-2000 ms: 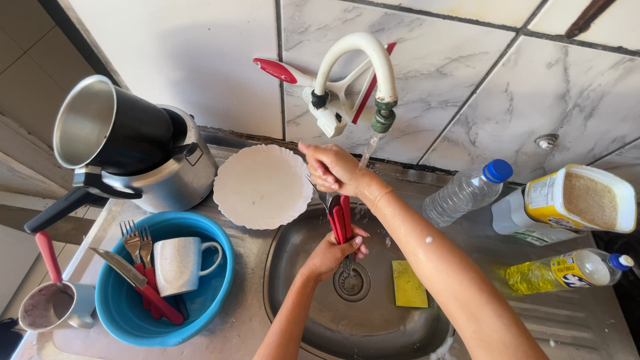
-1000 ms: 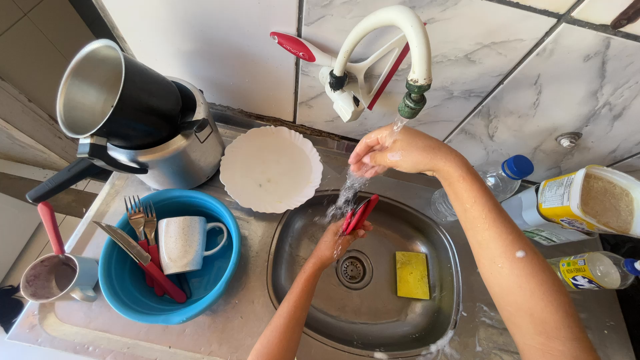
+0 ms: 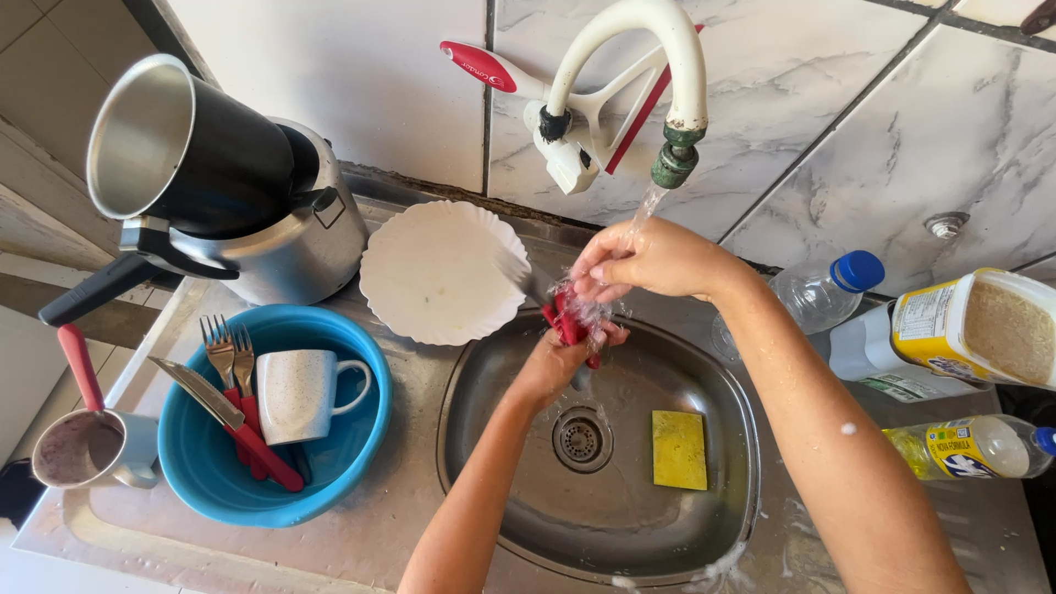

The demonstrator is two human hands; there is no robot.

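My left hand [image 3: 561, 355] grips several red-handled utensils [image 3: 569, 318] above the back of the steel sink [image 3: 487, 495]; their metal ends are blurred. Water from the white faucet [image 3: 689, 66] runs over my right hand [image 3: 639, 260], whose fingers are bent at the red handles; whether they grip anything is unclear. A yellow sponge [image 3: 679, 450] lies in the sink right of the drain [image 3: 582, 440]. Behind my left hand, a white scalloped plate [image 3: 441, 272] rests on the counter. The blue plastic basin [image 3: 186, 470] holds a speckled mug [image 3: 297, 396], forks [image 3: 221, 351] and a red-handled knife [image 3: 198, 392].
At left, a black pot [image 3: 223, 165] sits on a pressure cooker [image 3: 289, 256], its handle sticking out; a stained mug [image 3: 82, 450] stands near the edge. On the right are a clear bottle [image 3: 813, 293], a tub of powder [image 3: 1002, 326] and a detergent bottle [image 3: 965, 445].
Since one second ago, my right hand has come down closer to the red handles, and my left hand holds them under the stream. The basin's contents look the same.
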